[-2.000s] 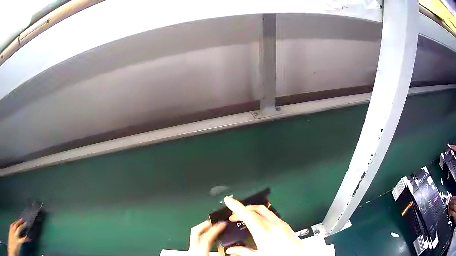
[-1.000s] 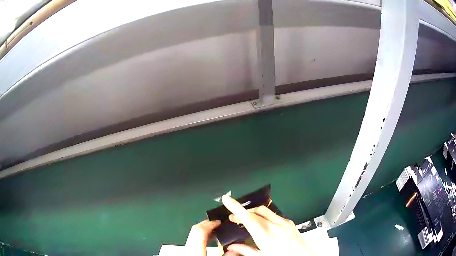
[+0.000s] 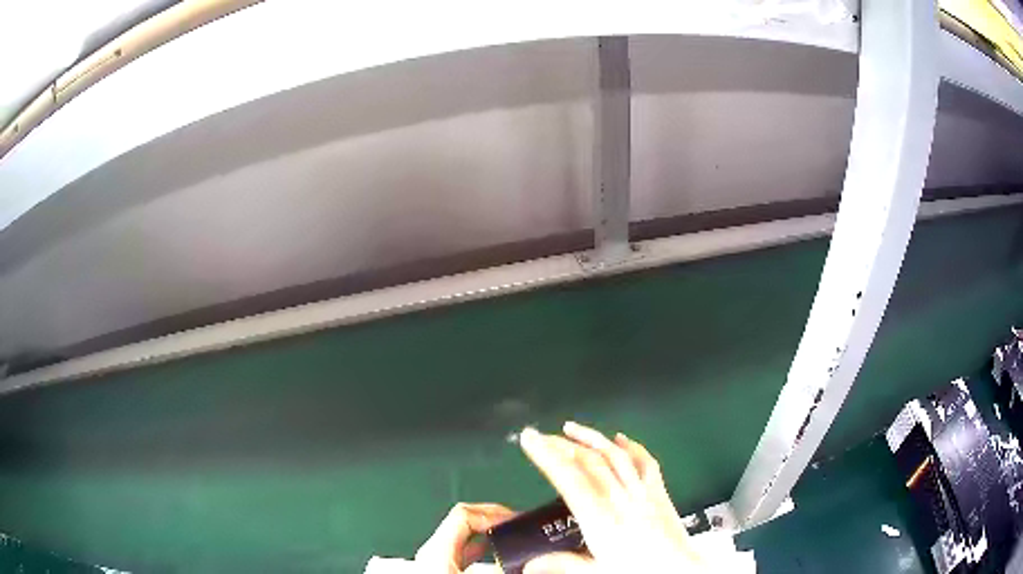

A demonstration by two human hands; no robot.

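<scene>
A black retail box [image 3: 536,538] with white lettering on its face is at the bottom centre, low over the green belt. My left hand [image 3: 458,540] holds its left end. My right hand [image 3: 611,493] lies over its right part, with the thumb along the lower edge and the fingers raised and spread above. A tiny pale piece [image 3: 515,437] shows at the tip of my right index finger; I cannot tell what it is. The lower part of the box is cut off by the picture's edge, and its right end is hidden behind my right hand.
The green belt [image 3: 370,415] runs across in front, below a grey-white framed panel. A white upright post [image 3: 858,258] stands to the right. Beyond it lies a pile of black blanks [image 3: 965,471] with white ends, beside a small white scrap [image 3: 890,530]. White sheet shows under my hands.
The raised black flap no longer shows, and the box now lies lower, with its lettering visible. My right fingers have spread. The other person's hand at far left has left the view.
</scene>
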